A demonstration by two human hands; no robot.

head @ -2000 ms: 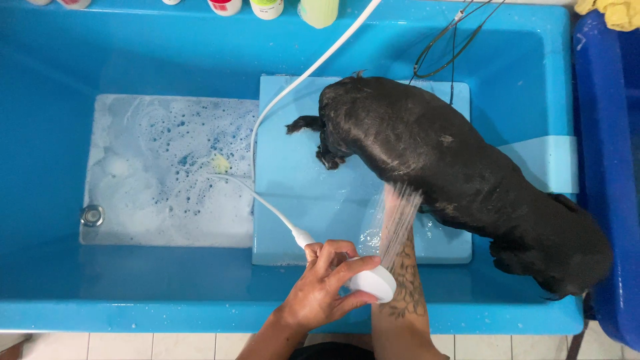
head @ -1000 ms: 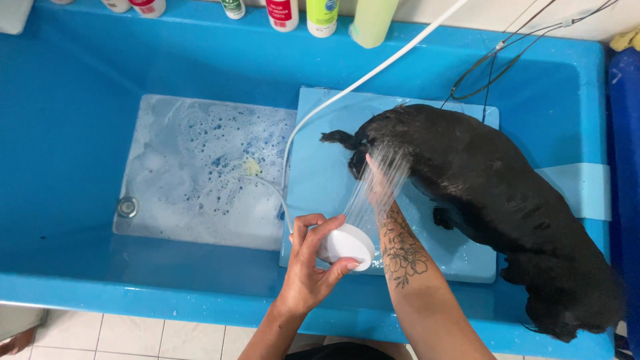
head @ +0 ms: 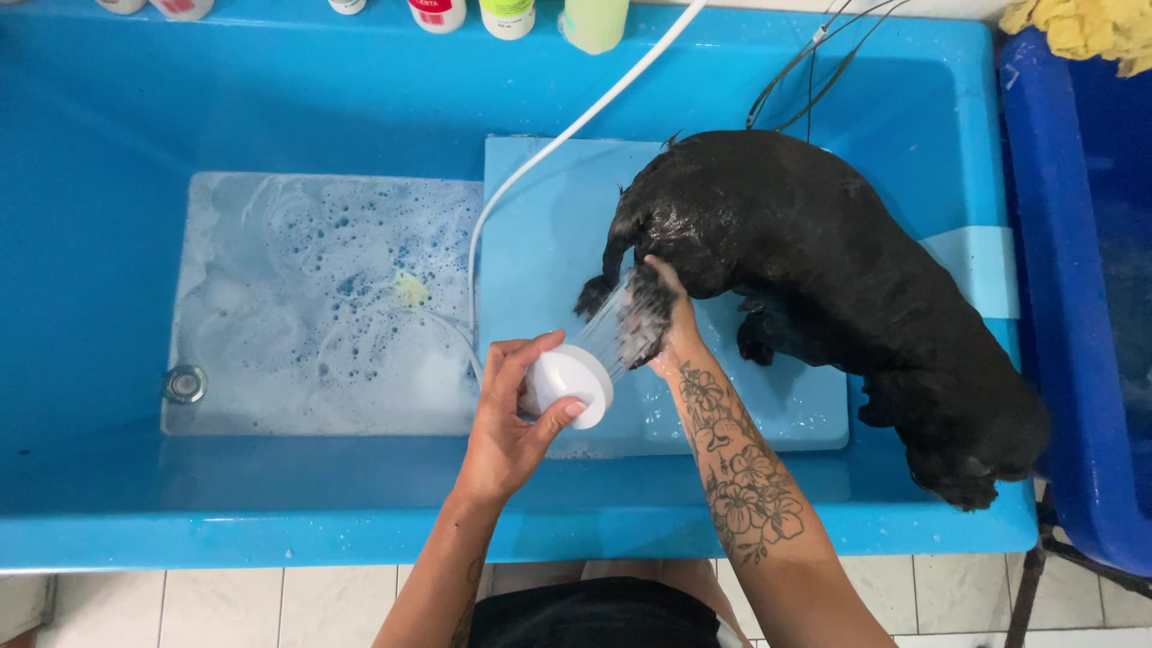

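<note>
A wet black dog (head: pixel 810 234) stands on a light blue platform (head: pixel 549 261) inside a blue tub, its head hanging over the tub's right front corner. My left hand (head: pixel 517 405) grips a white shower head (head: pixel 571 387), which sprays water to the upper right. The spray lands on one of the dog's legs (head: pixel 650 315), a hind leg near the tail. My right hand (head: pixel 677 315) holds that leg, with the fingers partly hidden behind it. A white hose (head: pixel 585 112) runs down from the tub's back edge across the platform.
Soapy water (head: pixel 315 306) covers the tub's lower floor at the left, near a metal drain (head: pixel 185 384). Several bottles (head: pixel 508 16) line the back rim (head: pixel 297 18). Dark cords (head: pixel 792 67) hang behind the dog. A darker blue tub (head: pixel 1062 315) and yellow cloth (head: pixel 1089 27) are at the right.
The spray has moved from the dog's side to its hind leg. My right hand, under the dog's belly two seconds ago, now holds that leg. The dog's body has curved, its rear turning toward me.
</note>
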